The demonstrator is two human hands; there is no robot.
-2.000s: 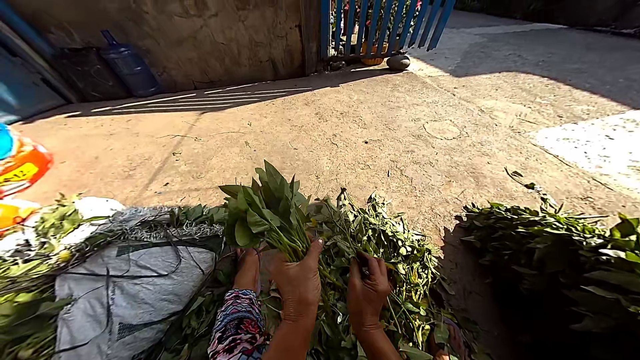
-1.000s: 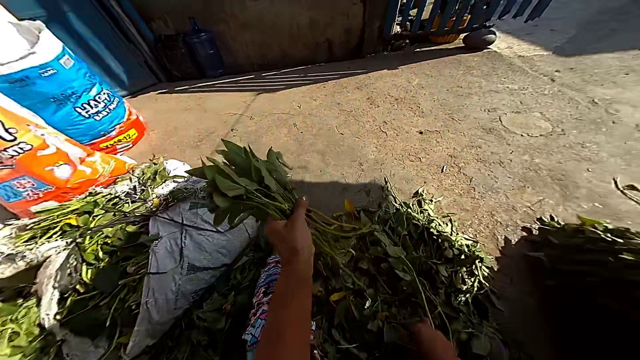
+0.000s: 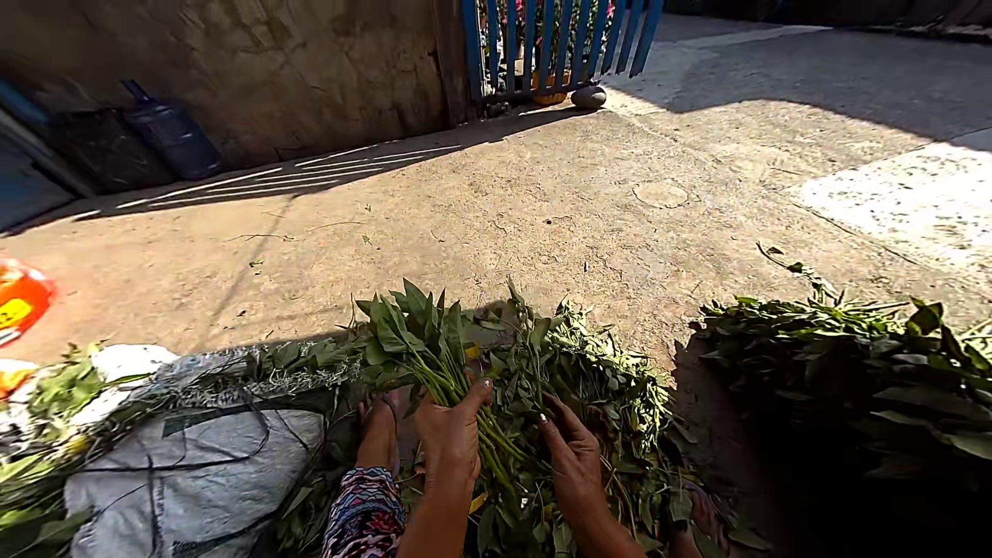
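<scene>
My left hand is closed around a bunch of long-stemmed leafy greens, leaves pointing up and away, stems hanging below the fist. Just right of it, my right hand has its thumb and fingers at a leafy stem that stands up from the greens. Under and beyond both hands lies a loose heap of greens, partly sunlit. My feet show on either side of the heap, the left beside a patterned trouser leg.
A white woven sack with dark ties lies at left among loose greens. A large stack of greens is at right. Farther off are an orange plastic package, a blue water jug, a blue gate and a stone.
My right hand was low in the heap a second ago and has come up beside the bunch. My left hand holds a bunch throughout. The view has swung right and back.
</scene>
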